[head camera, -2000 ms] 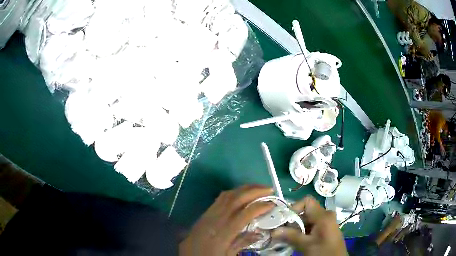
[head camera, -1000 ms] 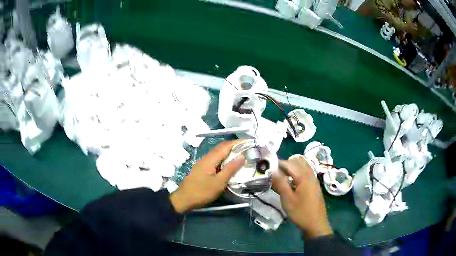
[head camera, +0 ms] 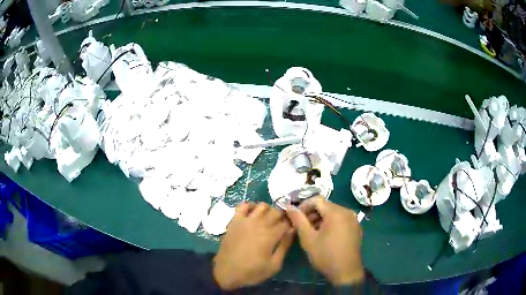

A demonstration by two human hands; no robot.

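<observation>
A white camera body [head camera: 282, 178] lies in front of me with its round open end up, showing a pale round part and a dark spot inside. My left hand [head camera: 254, 242] and my right hand [head camera: 330, 239] meet at its near edge, fingertips together on a small part there that they mostly hide. Another white camera body [head camera: 281, 118] sits just beyond, a white antenna pointing left between the two. Its wires run to a camera head [head camera: 369, 131] on the right. Several loose round camera heads [head camera: 371, 185] lie right of my hands.
A large heap of small white plastic parts [head camera: 179, 138] on clear film lies left. White units with black cables cluster at far left [head camera: 75, 135] and right [head camera: 466, 201]. A green belt with pale metal edging [head camera: 404, 113] runs behind. A blue bin [head camera: 52, 227] is below left.
The view has shifted, showing more units at left. The held camera body now rests with its opening up, and both hands have moved from its sides to its near edge, fingertips together.
</observation>
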